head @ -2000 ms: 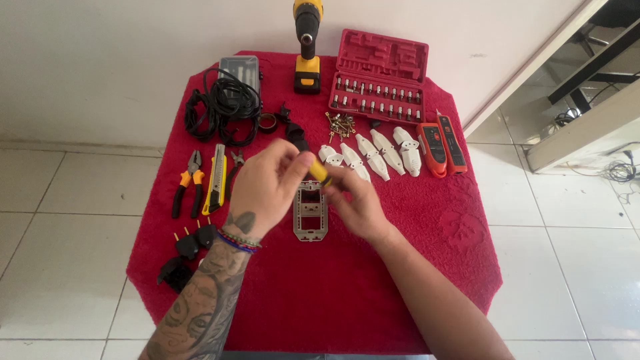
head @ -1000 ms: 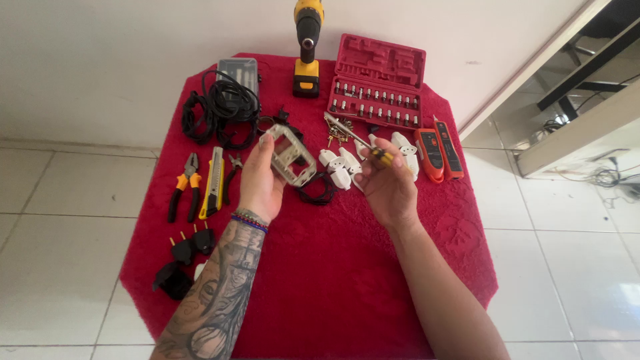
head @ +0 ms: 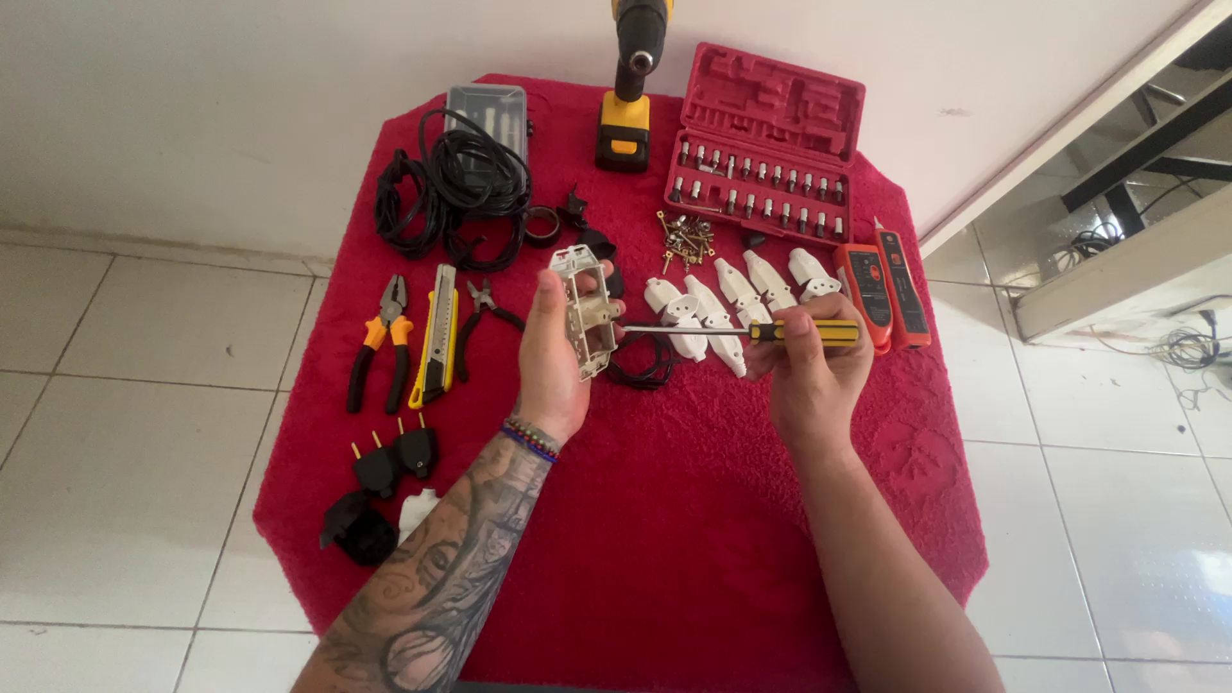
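My left hand (head: 558, 356) holds a pale plastic mounting frame for a wall outlet (head: 585, 313), tilted on edge above the red cloth. In my right hand (head: 813, 375) is a screwdriver (head: 804, 333) with a yellow and black handle, its shaft pointing left. The screwdriver's tip is at the right side of the frame; whether they touch I cannot tell. Below the shaft lies a small coil of black cable (head: 643, 371). Several white plugs and sockets (head: 712, 313) lie behind my right hand, which partly hides them.
Pliers (head: 390, 332), a utility knife (head: 438, 332), cutting pliers (head: 486, 313) and black plugs (head: 375, 469) lie at left. Farther back are black cables (head: 472, 173), a cordless drill (head: 626, 115), loose screws (head: 685, 239) and a red bit case (head: 770, 144). Two red cable testers (head: 885, 289) lie at right.
Two seconds ago the mounting frame lay on the cloth; my left hand has picked it up. Since one second ago, the screwdriver has turned from slanting to nearly level, with its tip at the frame.
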